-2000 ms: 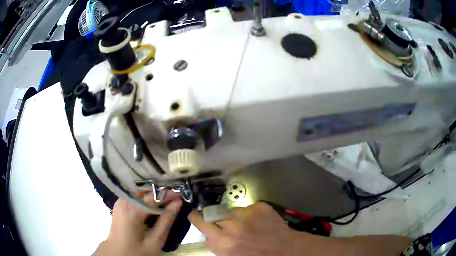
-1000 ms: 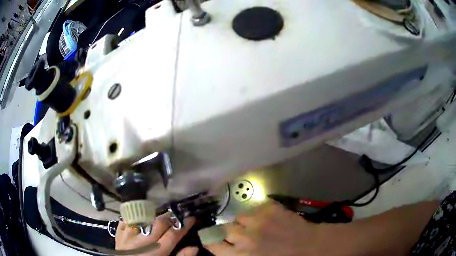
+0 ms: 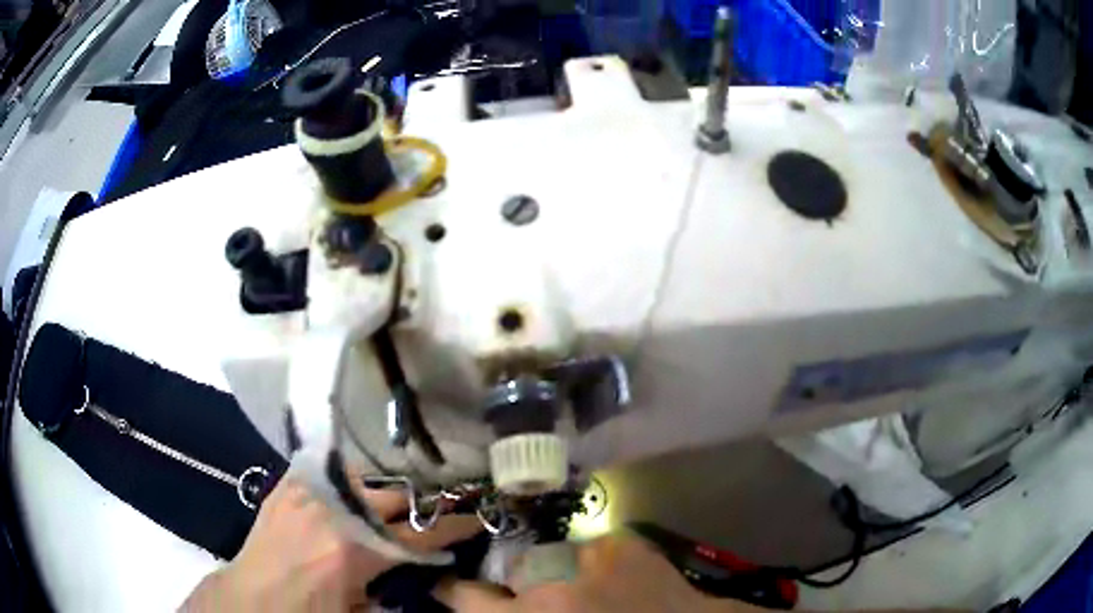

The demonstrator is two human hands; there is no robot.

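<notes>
The dark fabric piece (image 3: 162, 437) lies left of the machine head, with a silvery chain trim (image 3: 180, 455) along it and a metal ring (image 3: 254, 485) at the chain's near end. My left hand (image 3: 306, 551) is at the bottom, left of the needle area, with its fingers on dark cloth (image 3: 420, 581). My right hand (image 3: 623, 581) is low, right of the needle area, cut off by the bottom edge; its fingertips are partly hidden. A pale piece (image 3: 549, 563) shows at its fingers. The white sewing machine head (image 3: 623, 252) hides the stitching spot.
Red and black snips (image 3: 731, 569) lie right of my right hand. A black cord (image 3: 851, 539) and crumpled white cloth (image 3: 869, 461) lie under the machine arm. The lamp spot (image 3: 593, 521) glows by the needle area. Blue bins (image 3: 767, 36) stand behind.
The view has shifted; the machine head sits farther right than one second ago. More of the dark fabric, chain and ring now shows on the left. Both hands remain by the needle area.
</notes>
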